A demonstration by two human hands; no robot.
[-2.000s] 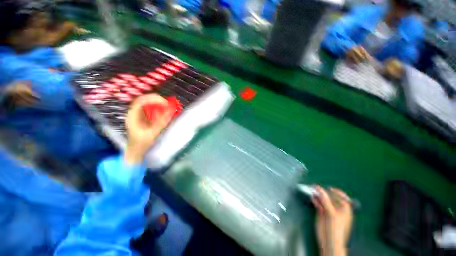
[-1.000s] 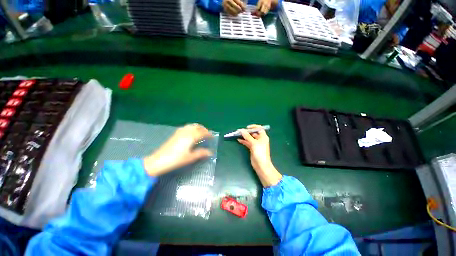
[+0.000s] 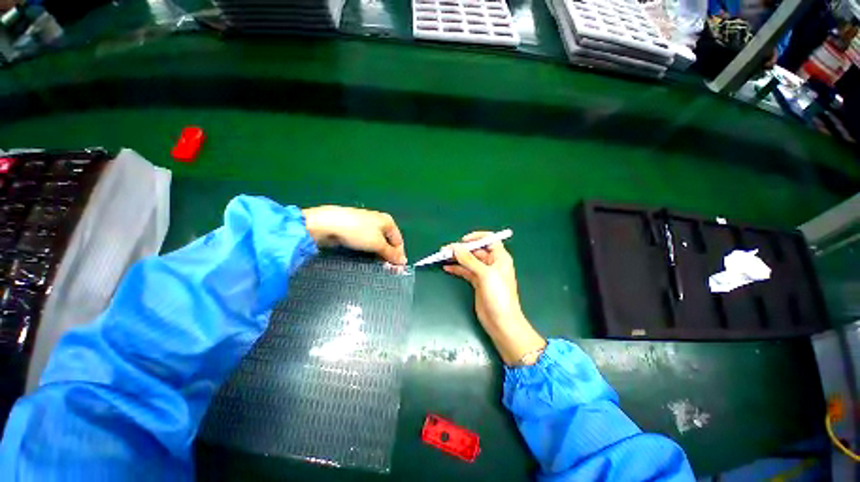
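The sheet of die-cut adhesive pieces (image 3: 330, 377) lies flat on the green mat in front of me, with rows of small outlines and glare. My left hand (image 3: 363, 235) is at its top right corner, thumb and fingers pinched on the sheet's edge. My right hand (image 3: 486, 278) holds the tweezers (image 3: 481, 245) like a pen, their tips pointing left at that corner, close to my left fingertips. Any small piece at the tips is too small to tell. A red plastic housing (image 3: 451, 438) lies on the mat right of the sheet's lower edge.
Another red housing (image 3: 189, 144) lies at the upper left. A black blister tray (image 3: 47, 235) with white liner (image 3: 104, 245) is at the far left. A black compartment tray (image 3: 618, 282) at the right holds a dark stick and white paper (image 3: 739, 270). White trays (image 3: 465, 21) stand across the bench.
The view has swung right and down from the blister tray. My left hand, with a red housing two seconds ago, has moved to the sheet's corner and closed there. The tweezer tips are now at that corner.
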